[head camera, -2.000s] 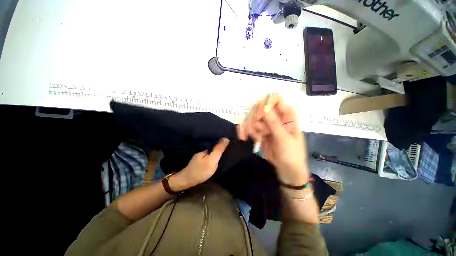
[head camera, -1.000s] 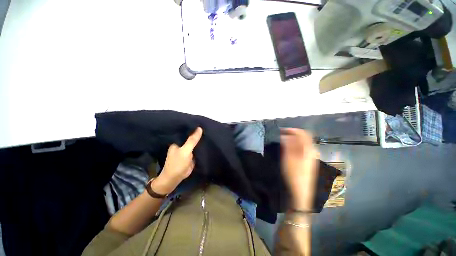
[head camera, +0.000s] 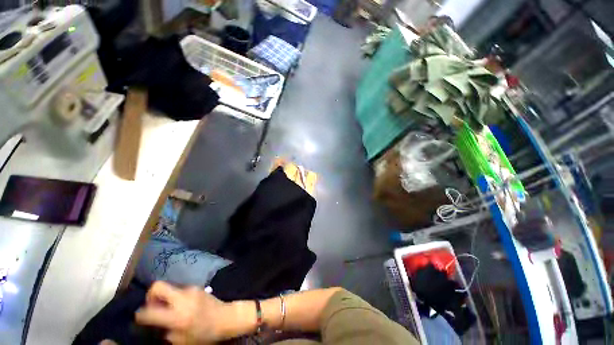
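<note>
The black garment (head camera: 273, 232) lies over the wearer's lap at the bottom left, with one end hanging right over a blue denim leg. My right hand (head camera: 178, 313) is at the lower left on the black cloth near the table edge, blurred, with fingers bent. Whether it grips the cloth or holds a small tool is not clear. My left hand is out of the picture.
White sewing table (head camera: 87, 269) at left with a phone (head camera: 47, 199), a tan strip (head camera: 130, 135) and the machine head (head camera: 47, 74). Black bundle (head camera: 168, 77) at the table's end. White baskets (head camera: 235, 77) stand beyond it and at lower right (head camera: 404, 269). Green cloth (head camera: 380, 94) and racks at right.
The view has swung to the right, so the table and phone now sit at the left. My left hand has left the picture. My right hand is now low at the left, on the cloth.
</note>
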